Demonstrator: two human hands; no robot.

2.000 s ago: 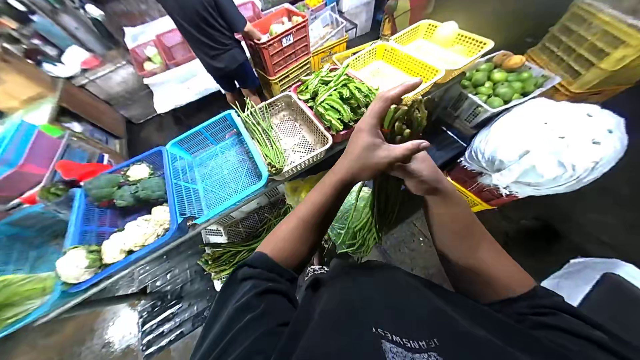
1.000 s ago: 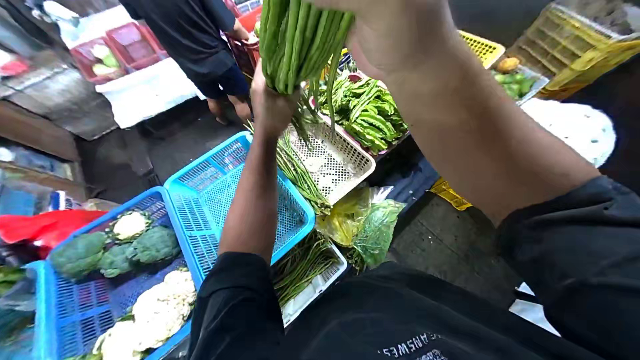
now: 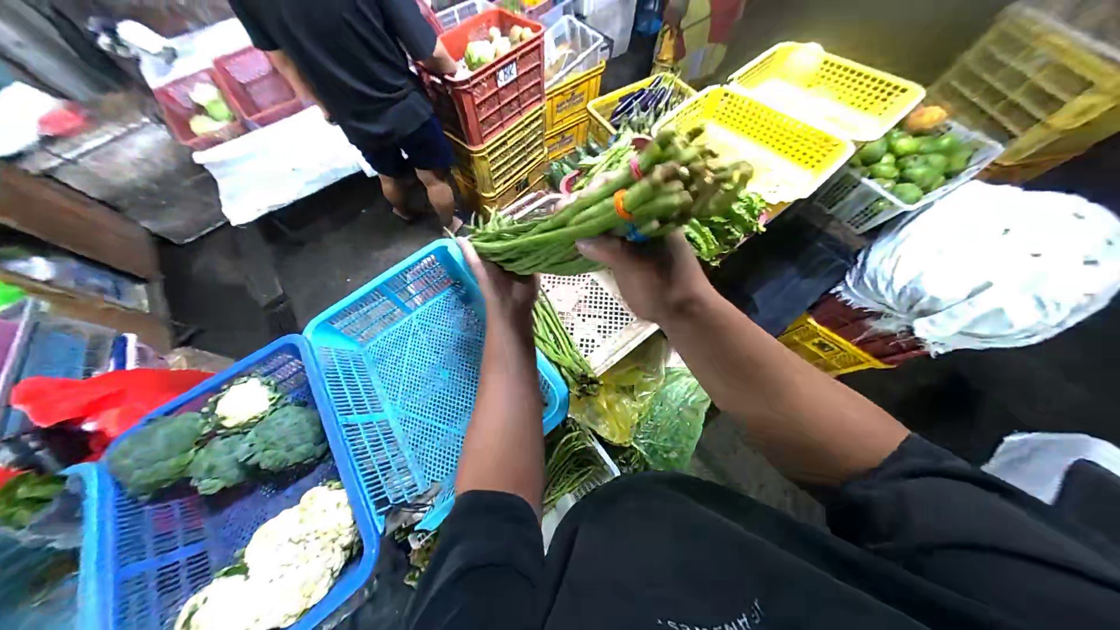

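Observation:
Both hands hold up a thick bunch of long green beans (image 3: 560, 234), bound near the stem ends with colored rubber bands. My left hand (image 3: 503, 280) grips the bunch from below at its left part. My right hand (image 3: 652, 267) is closed around it just beneath the bands, the stem ends pointing up and right. Below the bunch is a white perforated basket (image 3: 595, 319), with more long beans (image 3: 562, 341) along its left side. A light-blue plastic basket (image 3: 420, 376) stands left of my left forearm.
A dark-blue basket (image 3: 232, 516) holds broccoli (image 3: 284, 437) and cauliflower (image 3: 302, 542). Yellow baskets (image 3: 770, 131), a crate of green fruit (image 3: 914, 162) and a white sack (image 3: 997, 262) stand at the right. A person (image 3: 350, 79) stands beside stacked crates ahead.
The beans, upright and close to the camera one second ago, now lie nearly level and lower, over the baskets. Both hands have moved down and away from the camera.

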